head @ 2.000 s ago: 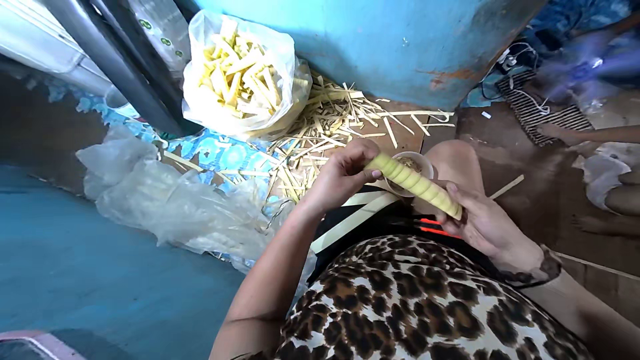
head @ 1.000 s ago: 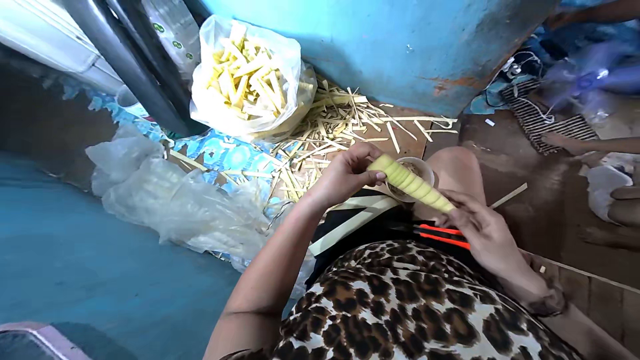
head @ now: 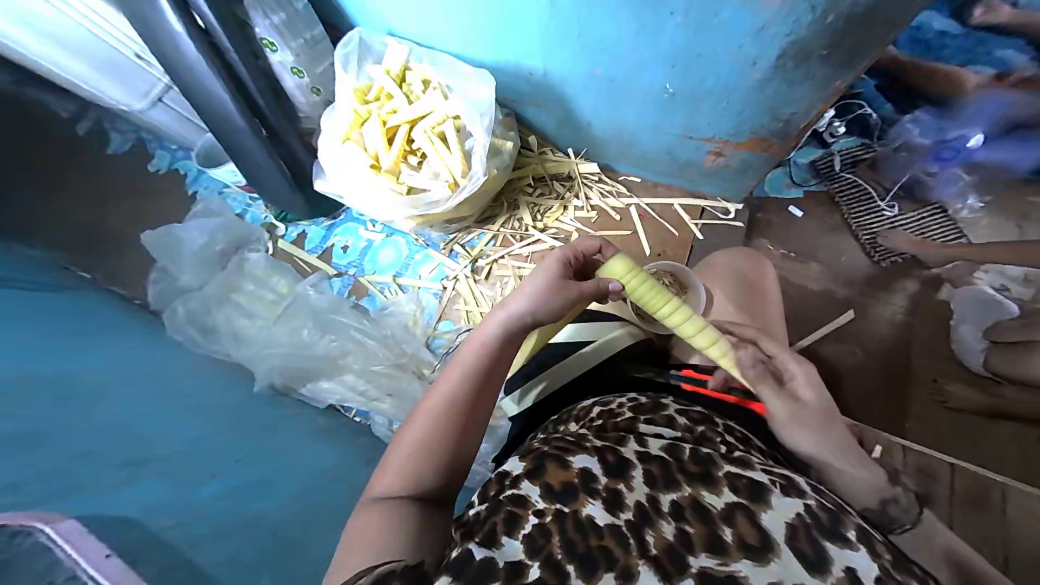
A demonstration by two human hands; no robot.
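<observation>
A yellow-green piece wrapped from leaf strip (head: 668, 306), ridged across its length and narrowing to the lower right, lies slanted over my lap. The fingers of my left hand (head: 573, 284) pinch its wide upper end. Around the narrow lower end my right hand (head: 784, 390) is closed, hiding the tip. Behind the piece a round white bowl (head: 696, 294) holds small brownish bits. Scissors with orange-red handles (head: 723, 396) lie on my lap by my right hand. Pale flat strips (head: 573, 370) rest over my dark shorts.
A white plastic bag (head: 471, 81) holds many similar yellow pieces, with loose strip scraps (head: 561, 195) beside it. Crumpled clear plastic (head: 268, 325) lies at the left. At the right are another person's limbs, a striped cloth (head: 890, 207) and a blurred purple fan (head: 967, 146).
My right hand has shifted along the narrow end, and its fingers are posed differently. My left hand keeps its pinch on the wide end.
</observation>
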